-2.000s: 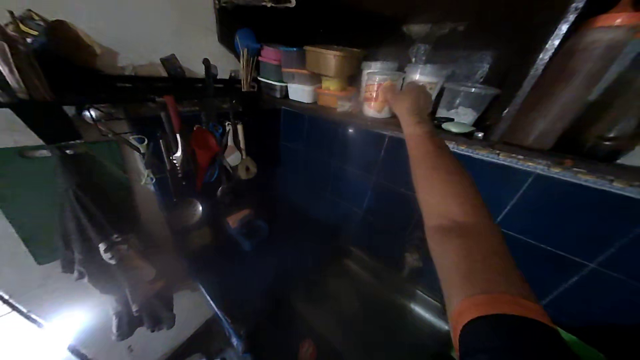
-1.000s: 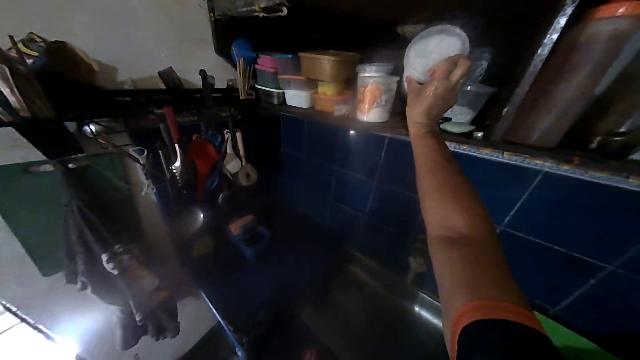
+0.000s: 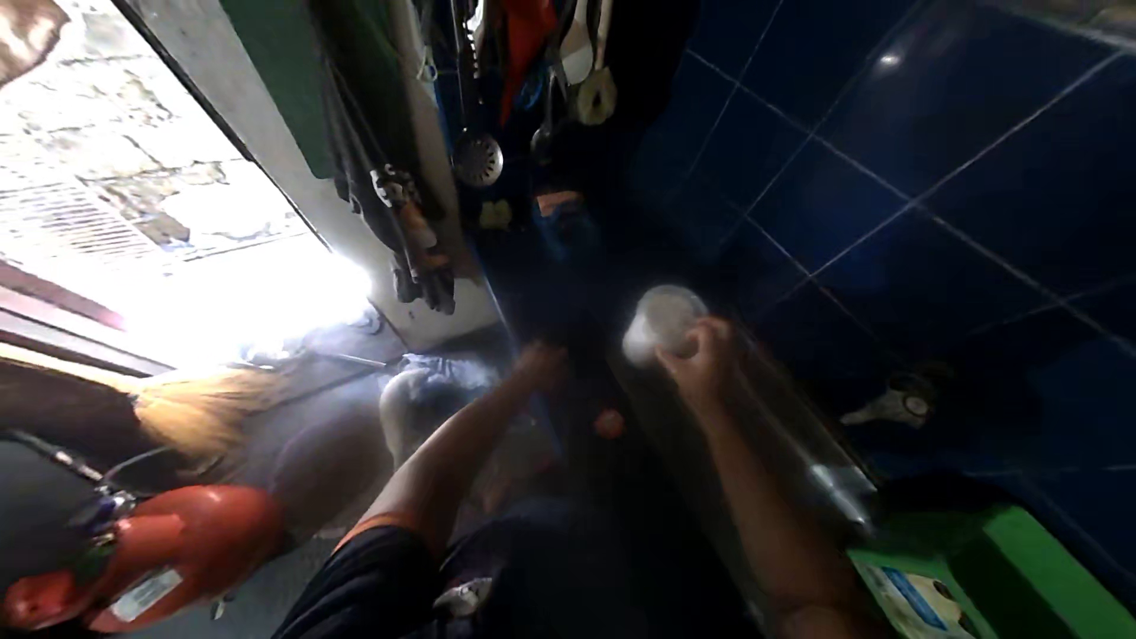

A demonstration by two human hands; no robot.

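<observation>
My right hand grips a round, clear container with white contents above the dark counter beside the metal sink. Lower and to the left, my left hand reaches over the counter's edge; it is blurred and dim, so its fingers and anything in them cannot be made out. A small round reddish thing lies between my two forearms. Beyond the hands, a blue thing with an orange top stands in shadow.
A metal tap projects from the blue tiled wall. Utensils, including a skimmer, hang at the back. A green plastic container is at lower right. On the floor at left are a red gas cylinder and a broom.
My right hand has brought the container from the shelf down over the counter. My left hand and forearm are now in view. The view has swung down and left.
</observation>
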